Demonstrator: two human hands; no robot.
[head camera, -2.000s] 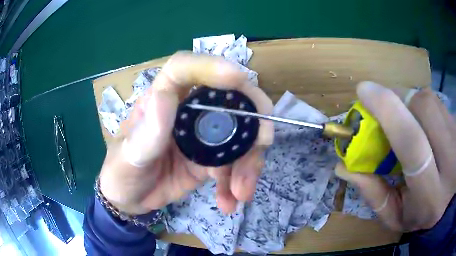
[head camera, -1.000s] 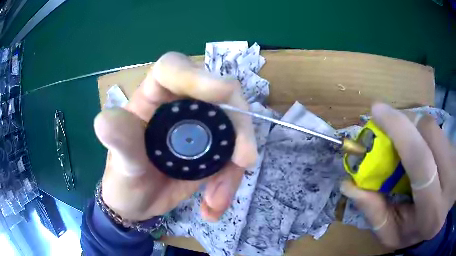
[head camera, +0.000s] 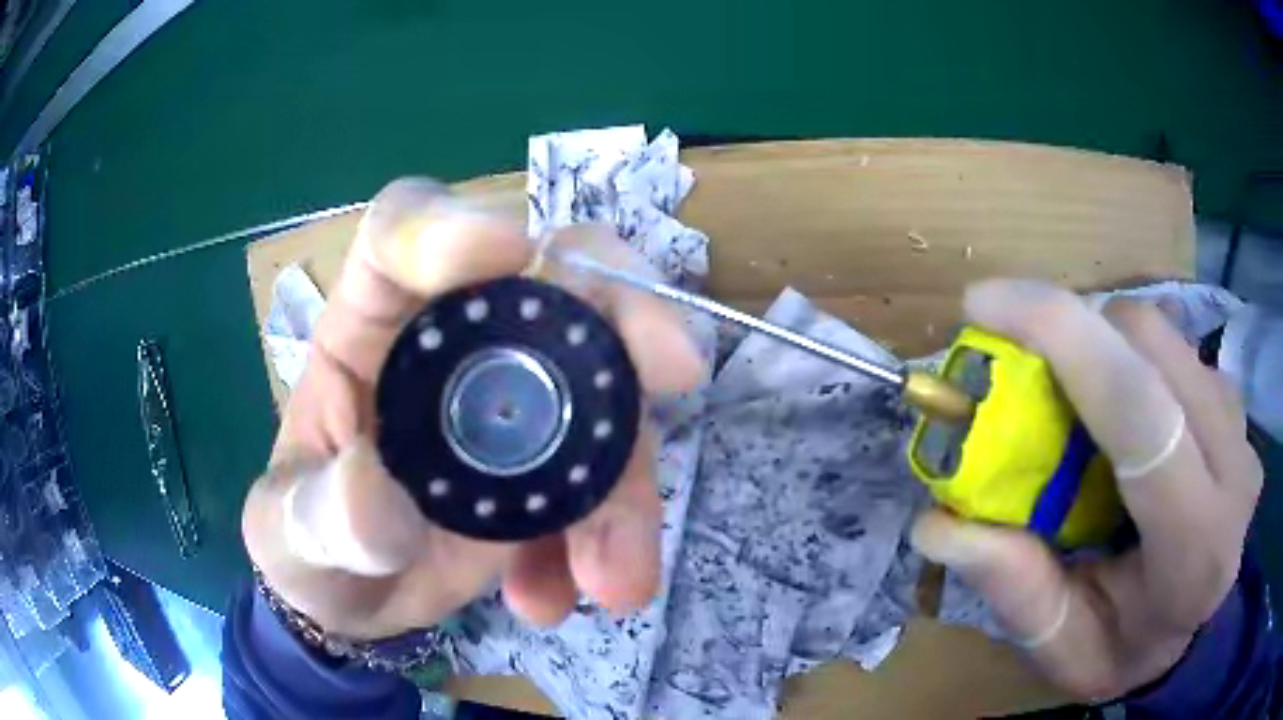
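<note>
My left hand (head camera: 338, 478) holds a round black part (head camera: 415, 464) by its edge, its face towards me. The part has a grey metal-like centre and a ring of small pale dots. My right hand (head camera: 1126, 464) holds a yellow tool (head camera: 1006, 436) with a blue band, a brass-coloured collar (head camera: 939, 395) and a thin silver shaft (head camera: 774, 332). The shaft points left, its tip by the upper edge of the part near my left fingers; I cannot tell if it touches. Pale covers sit on some fingers.
Black-smudged white wipes (head camera: 788, 492) lie on a tan board (head camera: 901, 183) under my hands. The board rests on a green mat (head camera: 352, 99). A thin dark metal shape (head camera: 166, 443) lies left of the board. Clear trays of dark parts (head camera: 42, 422) stand at the far left.
The black part has moved left and then slightly lower in my left hand. The tool has dropped a little from its first position, and its tip has left the part's face.
</note>
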